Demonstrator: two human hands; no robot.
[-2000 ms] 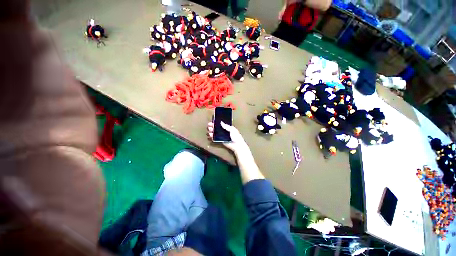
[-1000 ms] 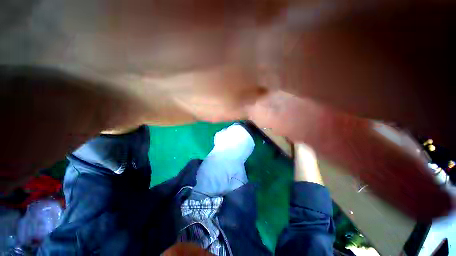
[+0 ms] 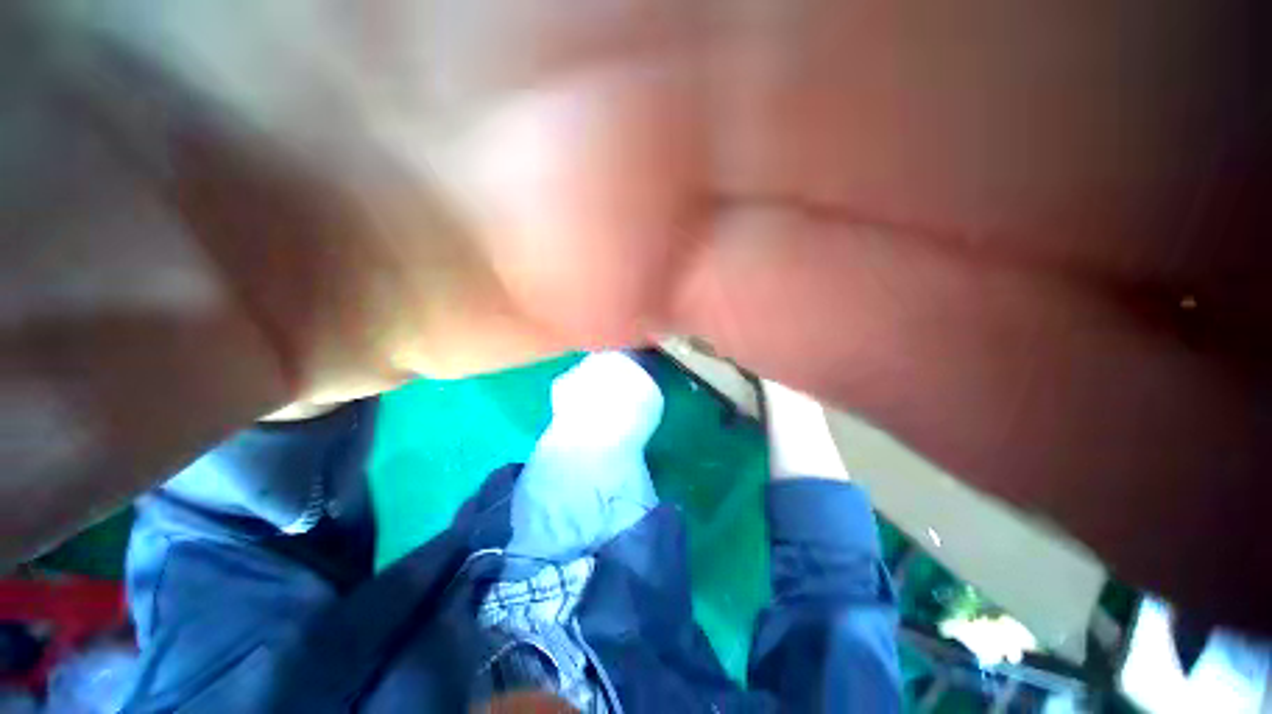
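Note:
A large, blurred bare hand, which appears to be my left hand, is right against the lens and covers the upper half of the picture. Whether it holds anything cannot be told. My right forearm in a dark blue sleeve reaches up from the lower right. Its bare wrist shows, but my right hand is hidden behind the blurred fingers. The phone, the plush toys and the red scarves are not visible.
A strip of the brown table runs down to the right, with a white surface beyond it. Green floor lies below. My light-clad leg shows at centre. Red material is at lower left.
The blurred hand has moved from the left side across the upper picture, covering the tabletop. The view has shifted down; the phone, toys and scarves have gone out of sight.

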